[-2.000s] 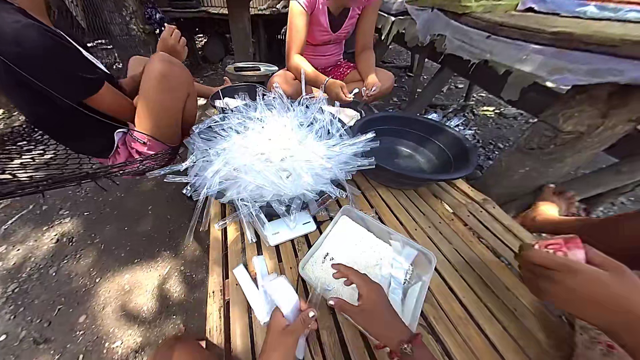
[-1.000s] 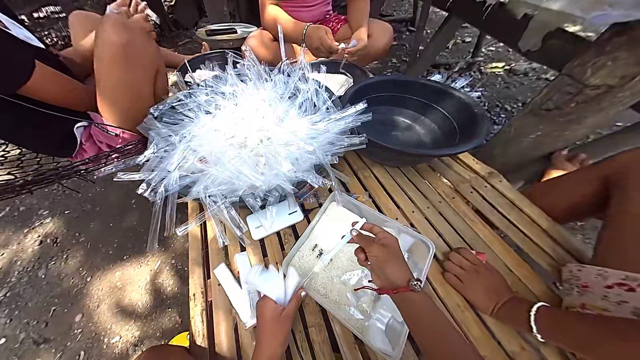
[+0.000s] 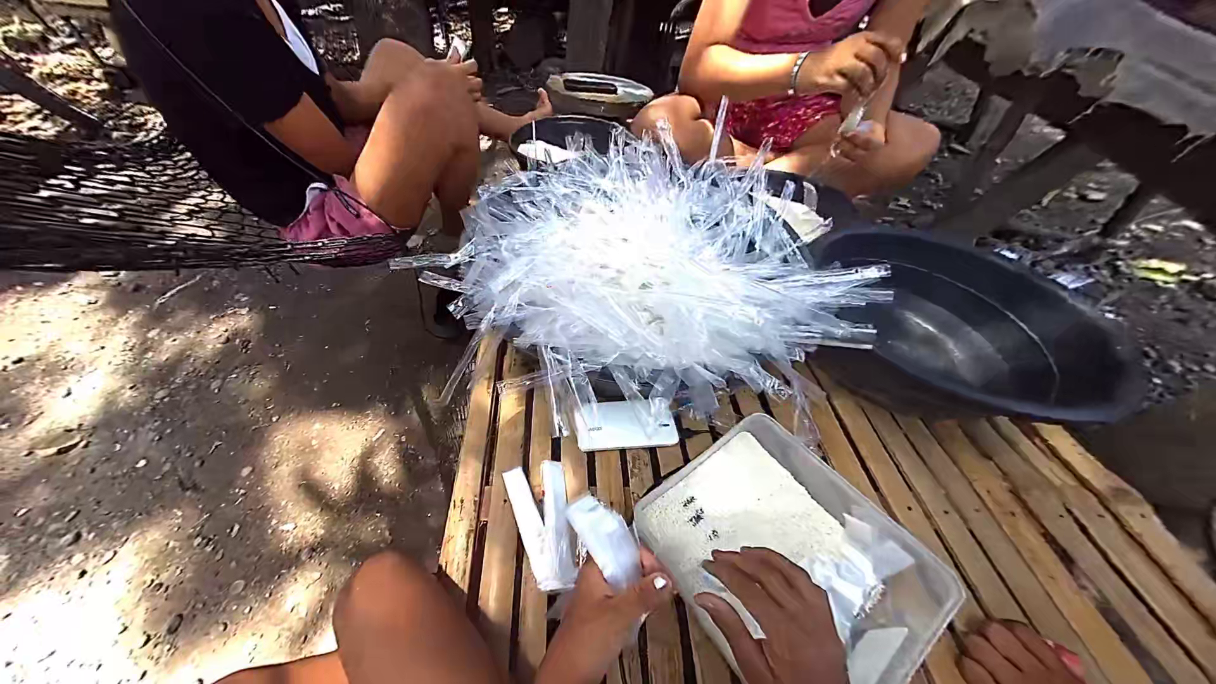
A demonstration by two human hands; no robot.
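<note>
My left hand (image 3: 608,608) holds a bunch of clear plastic sleeves (image 3: 606,540), gripped between thumb and fingers. My right hand (image 3: 784,608) is over the near side of a clear plastic container (image 3: 912,541), its fingers on a narrow whitish strip (image 3: 736,603). Pale granular material (image 3: 750,494) fills much of the container, with small dark marks on its surface. Crumpled clear plastic pieces (image 3: 850,579) lie at its right side. Two white strips (image 3: 541,532) rest on the bamboo slats left of my left hand. Beyond, a large heap of clear plastic sleeves (image 3: 646,256) spreads over a dark basin.
A black basin (image 3: 978,323) stands at the right of the bamboo bench (image 3: 997,494). A white flat device (image 3: 627,425) lies before the heap. Two people sit beyond, one (image 3: 807,95) holding a small plastic piece, one by a net hammock (image 3: 171,209). Another person's hand (image 3: 1016,654) is at lower right.
My right hand has come down low over the container; a second ago it was raised with a strip between its fingers. The other person's hand at the right has shifted toward the bottom edge.
</note>
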